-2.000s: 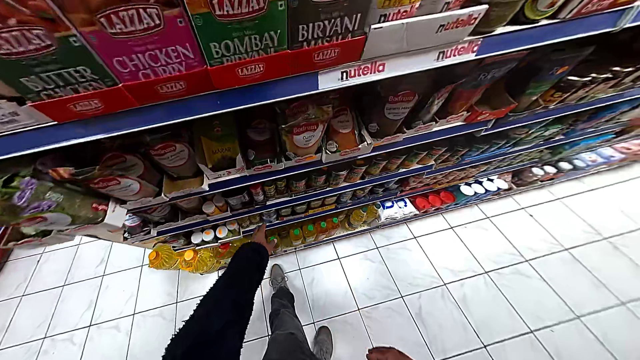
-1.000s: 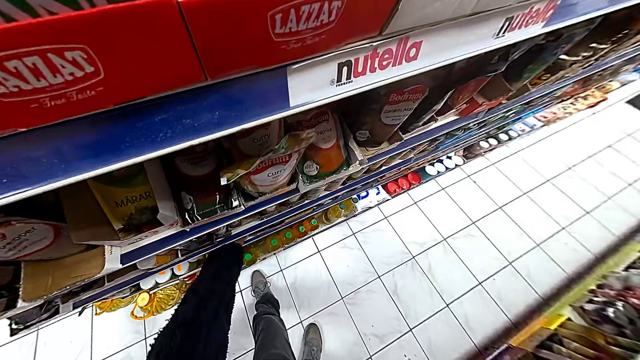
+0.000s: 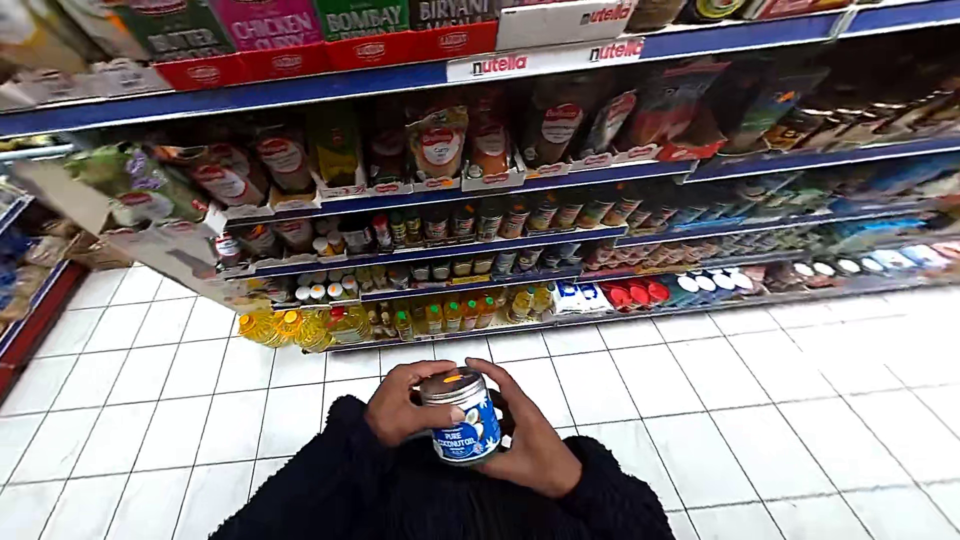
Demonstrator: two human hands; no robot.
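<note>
A jar of coconut oil [image 3: 466, 431] with a blue label and a metal lid is held upright in front of my body, between both hands. My left hand [image 3: 411, 401] wraps its left side, with the thumb across the front and a finger by the lid. On the right side of the jar, my right hand [image 3: 529, 442] has a finger at the lid's edge and the palm low against the glass. An orange mark shows on the lid. Both forearms are in dark fleece sleeves.
Beyond the hands runs a shop shelf unit with blue edges [image 3: 405, 199]. Its levels bear spice pouches [image 3: 439, 142], spice jars [image 3: 489, 221] and, lowest, oil bottles [image 3: 452, 315]. Large yellow oil bottles [image 3: 259, 328] stand by its left end. White floor tiles [image 3: 660, 405] spread below.
Earlier one arm reached down to the low shelves, its hand hidden a second ago. Now both hands are together before my body with the coconut oil jar. The view has shifted.
</note>
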